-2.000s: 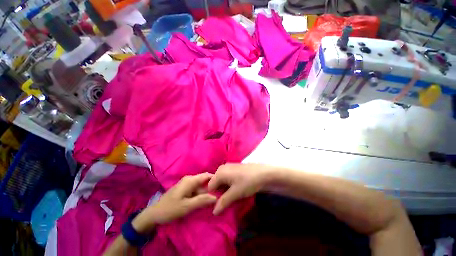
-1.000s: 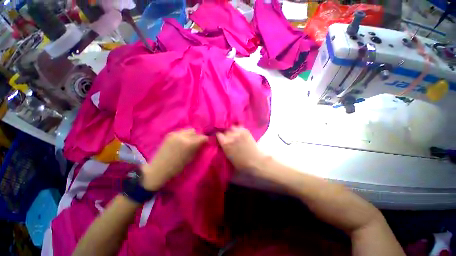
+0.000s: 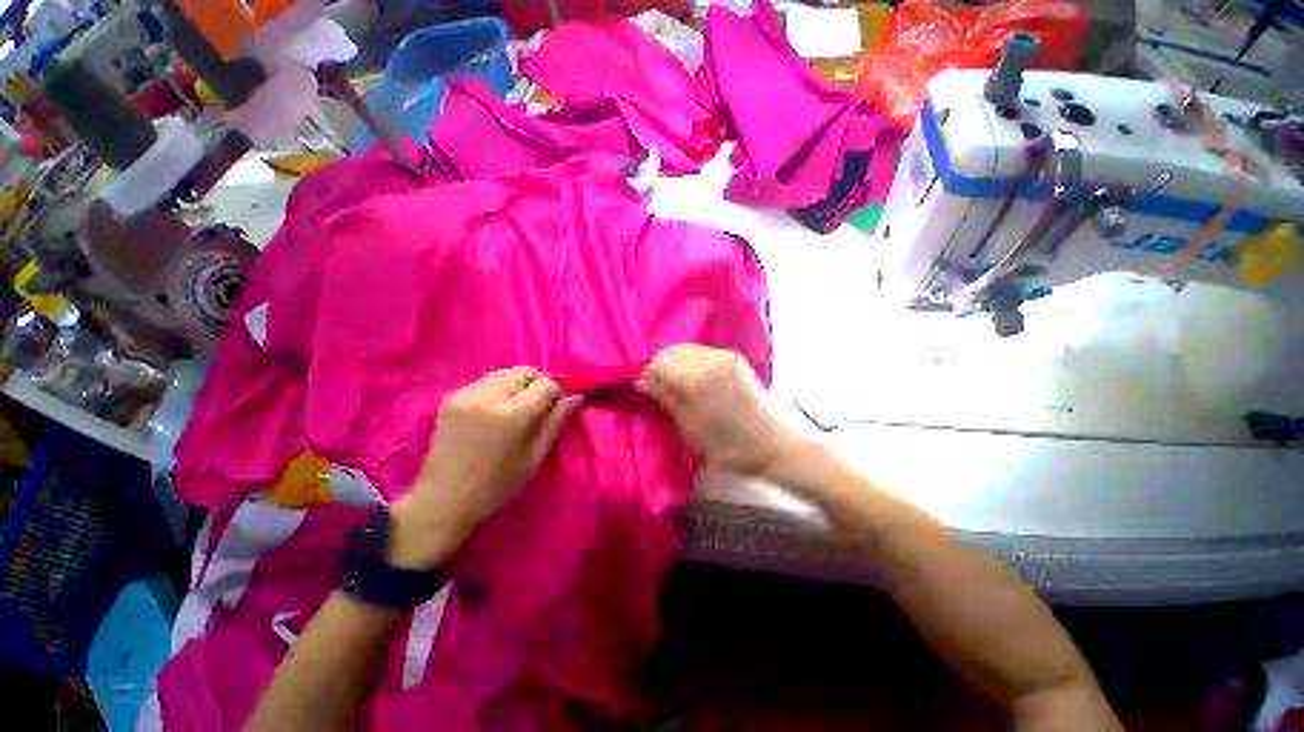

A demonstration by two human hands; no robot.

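Observation:
A bright pink garment piece (image 3: 429, 286) lies spread and bunched on the white table, left of the sewing machine, and hangs over the front edge. My left hand (image 3: 494, 436), with a dark band at the wrist, pinches an edge of it. My right hand (image 3: 711, 408) pinches the same edge a little to the right. A short folded edge (image 3: 601, 379) shows between the fingertips, with a dark gap under it. The fingertips are partly hidden in the cloth.
The white sewing machine (image 3: 1087, 200) stands at the right, with a small dark tool (image 3: 1273, 426) on its bed. Cut pink pieces (image 3: 794, 122), a blue basket (image 3: 446, 79) and an orange-red bag (image 3: 972, 50) are behind. Another machine (image 3: 172, 272) stands left, above a dark blue bin (image 3: 72, 551).
Both hands have moved up and forward from the table's front edge onto the garment. They now hold an edge stretched between them, slightly farther apart than a second ago.

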